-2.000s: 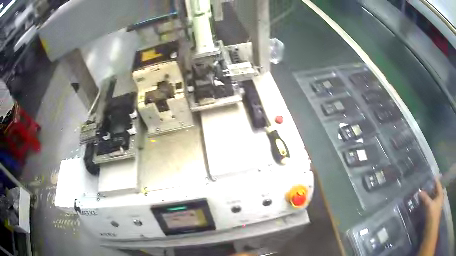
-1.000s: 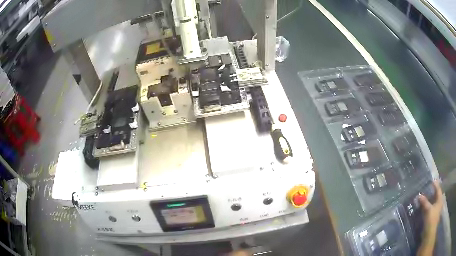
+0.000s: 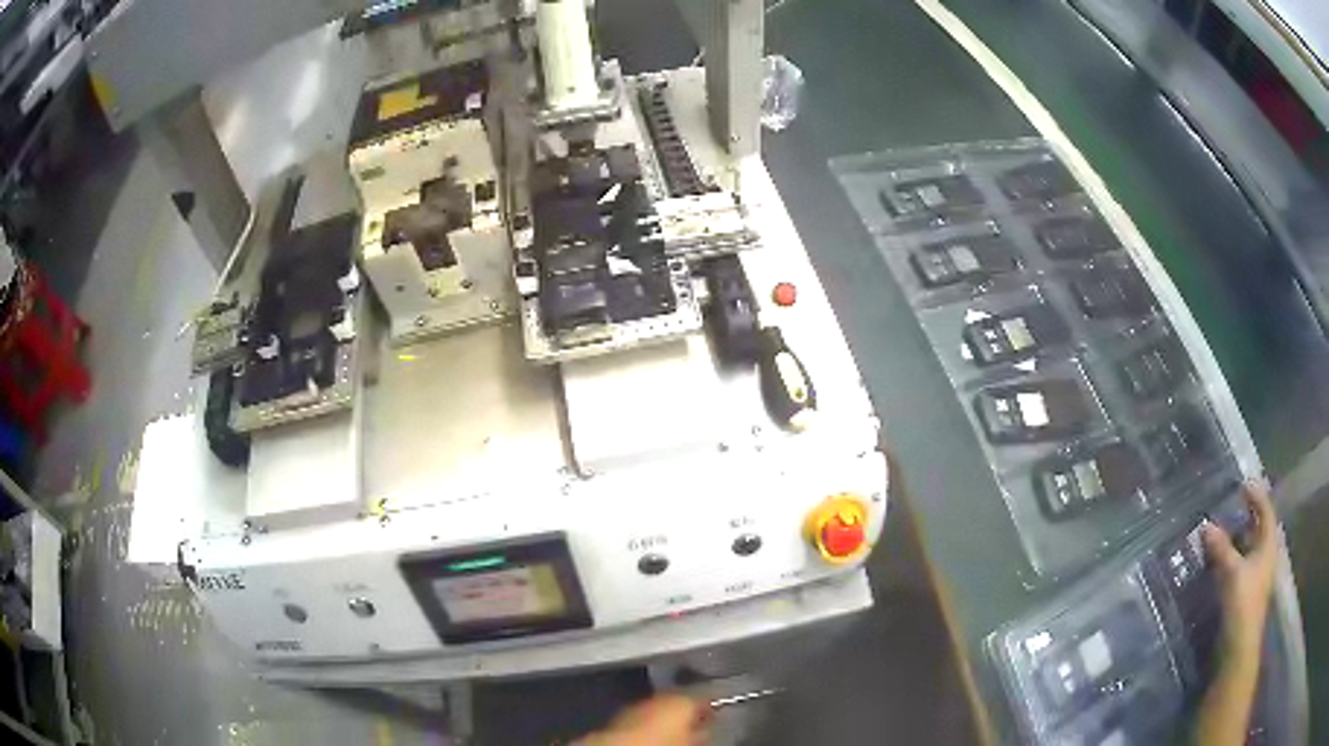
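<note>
My right hand (image 3: 1239,568) is at the right, over the nearer clear blister tray (image 3: 1006,656). Its thumb and fingers close around the end of a black handset (image 3: 1188,571) in that tray. Another black handset (image 3: 1079,663) lies to its left in the same tray. My left hand (image 3: 659,723) is cut off by the bottom edge and holds a thin silver strip (image 3: 746,695), perhaps tweezers, below the machine front. The right fixture (image 3: 601,270) and left fixture (image 3: 303,324) hold black parts; their details are too blurred to tell.
A larger clear tray (image 3: 1006,532) of black handsets lies beyond on the green surface. The white machine has a centre block (image 3: 437,277), a touch screen (image 3: 496,590), a red emergency stop (image 3: 840,531) and a yellow-and-black handled tool (image 3: 789,382). The machine head (image 3: 566,59) hangs behind the right fixture.
The right fixture has slid out from under the machine head towards me. More of my left hand and the silver strip now shows. My right hand stays at the nearer tray. The view has shifted slightly.
</note>
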